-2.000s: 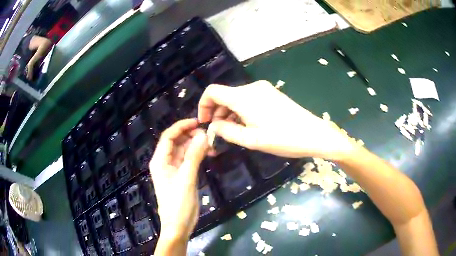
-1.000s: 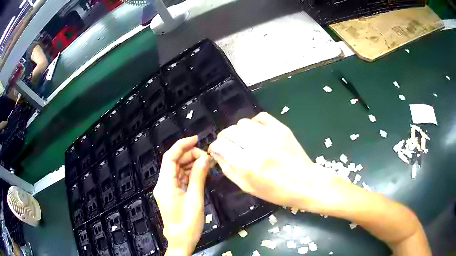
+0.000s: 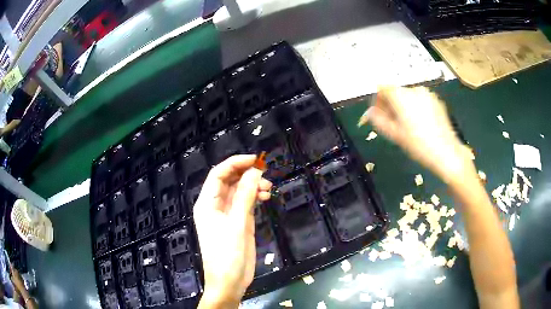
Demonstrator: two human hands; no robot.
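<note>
My left hand point(image 3: 232, 211) is over the middle of the black blister tray point(image 3: 241, 288). Its thumb and index finger pinch a tiny orange-red part point(image 3: 261, 161). My right hand point(image 3: 411, 124) is blurred and apart from the left, above the green bench near the white board. A small pale piece point(image 3: 364, 116) shows at its fingertips, probably a release paper piece. Black phone housings point(image 3: 301, 211) lie in the tray pockets. The dark tweezers seem hidden behind my right hand.
Release paper pieces point(image 3: 417, 232) are scattered right of the tray. Release paper strips point(image 3: 512, 192) lie by a white backing sheet point(image 3: 527, 156). A white board point(image 3: 368, 60), wooden board point(image 3: 495, 54) and stacked blister trays point(image 3: 471, 18) are at the back. A small fan point(image 3: 31, 224) is far left.
My hands have come apart; the right has moved away to the upper right. The orange-red part now shows in my left fingertips. The view has shifted, with the tray more exposed.
</note>
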